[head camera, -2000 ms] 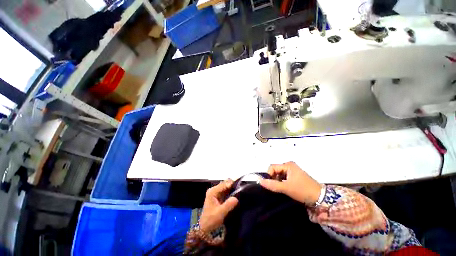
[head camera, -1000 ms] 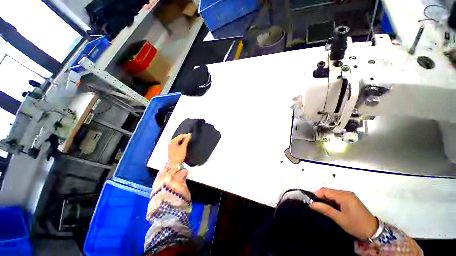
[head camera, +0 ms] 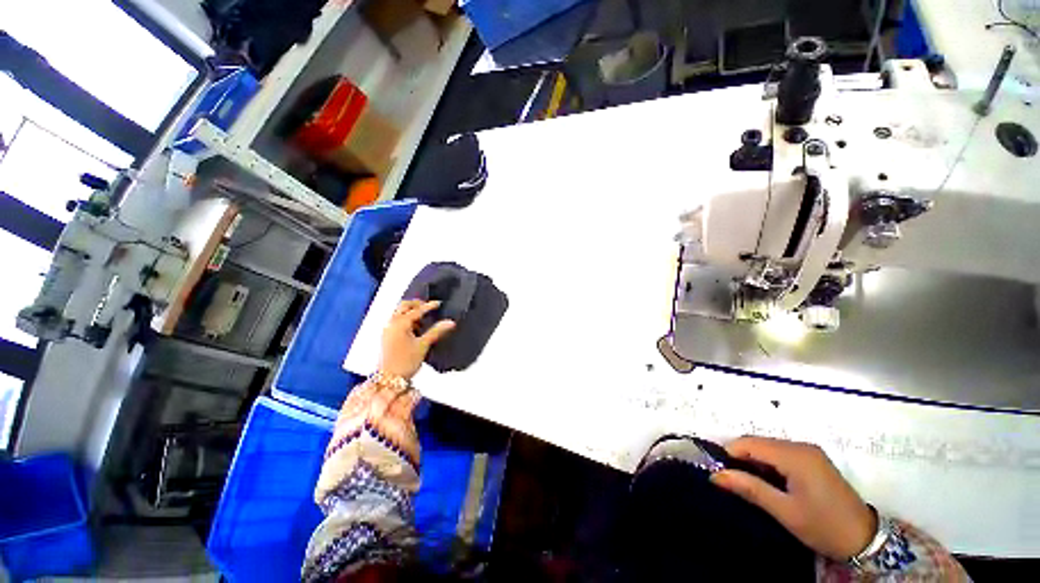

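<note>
Flat black panels (head camera: 473,330) lie in a small stack on the left part of the white table. My left hand (head camera: 412,338) is at their left edge, its thumb and fingertips pinching a dark folded piece on top of the stack. My right hand (head camera: 791,487) holds the black workpiece (head camera: 682,502) at the table's front edge, thumb and fingers near its pale curved rim. The lower part of the workpiece merges with dark fabric below.
The white sewing machine (head camera: 753,228) stands at the right, its lamp lit over the silver bed plate (head camera: 890,342). A dark bundle (head camera: 452,171) sits at the table's far left edge. Blue bins (head camera: 299,364) stand left of the table. A shelf holds a red box (head camera: 333,114).
My left hand has left the workpiece and reached the panels, where a top piece now looks lifted or folded. My right hand still holds the workpiece. The view has swung left.
</note>
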